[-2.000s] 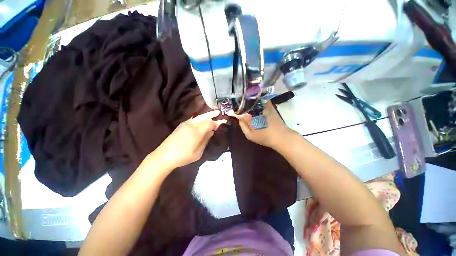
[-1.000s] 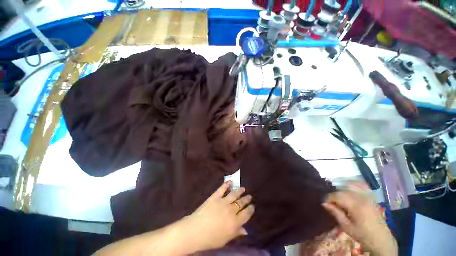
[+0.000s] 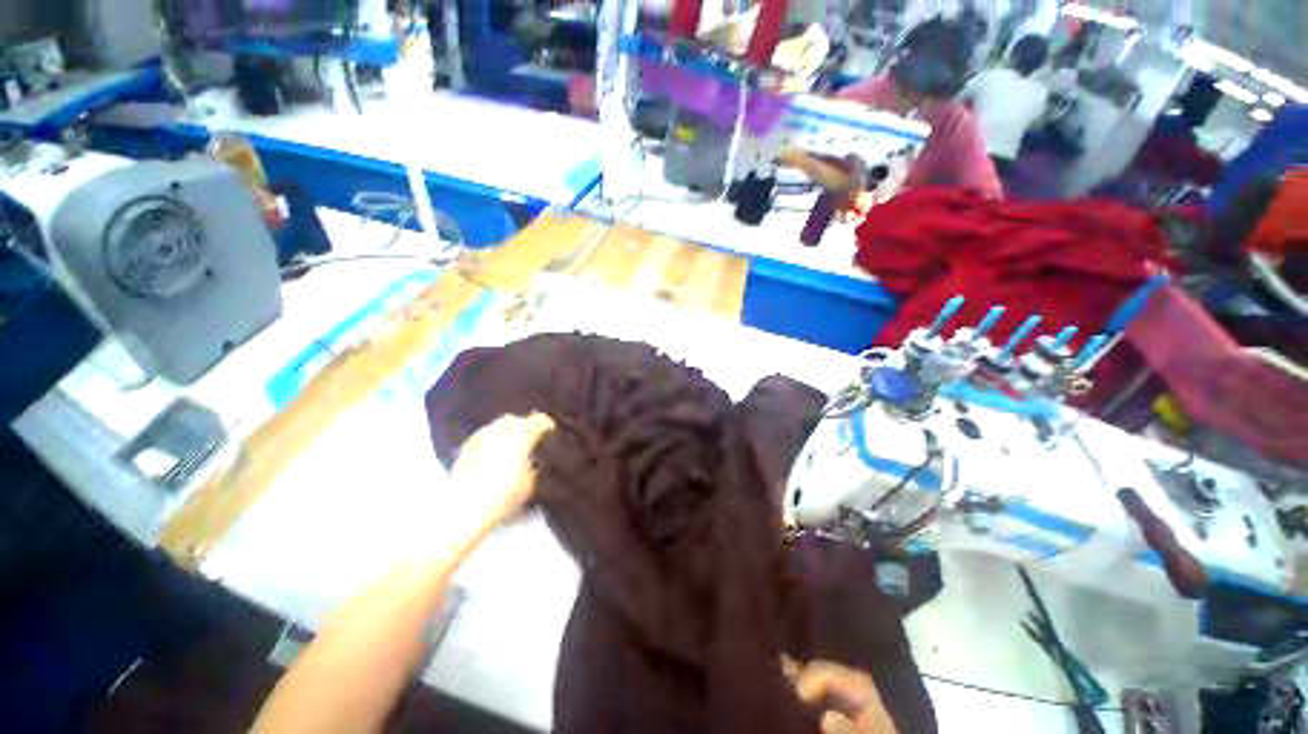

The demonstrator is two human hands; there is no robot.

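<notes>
The dark brown garment lies heaped on the white table left of the sewing machine, with part of it hanging toward me. My left hand grips the garment at the left side of the heap, arm stretched out. My right hand is at the bottom edge of the picture, partly cut off, with its fingers on the brown cloth. The white and blue sewing machine stands to the right; cloth lies at its needle area, and the needle is hidden or too small to tell.
Scissors lie right of the machine head. A brown handle lies on the machine top. Brown tape edges the table at left. A grey motor-like unit stands far left. Behind are red cloth and a person in pink.
The view has lifted and shows more of the room. My left hand has moved from the near cloth out to the heap's left side. My right hand has moved left along the cloth.
</notes>
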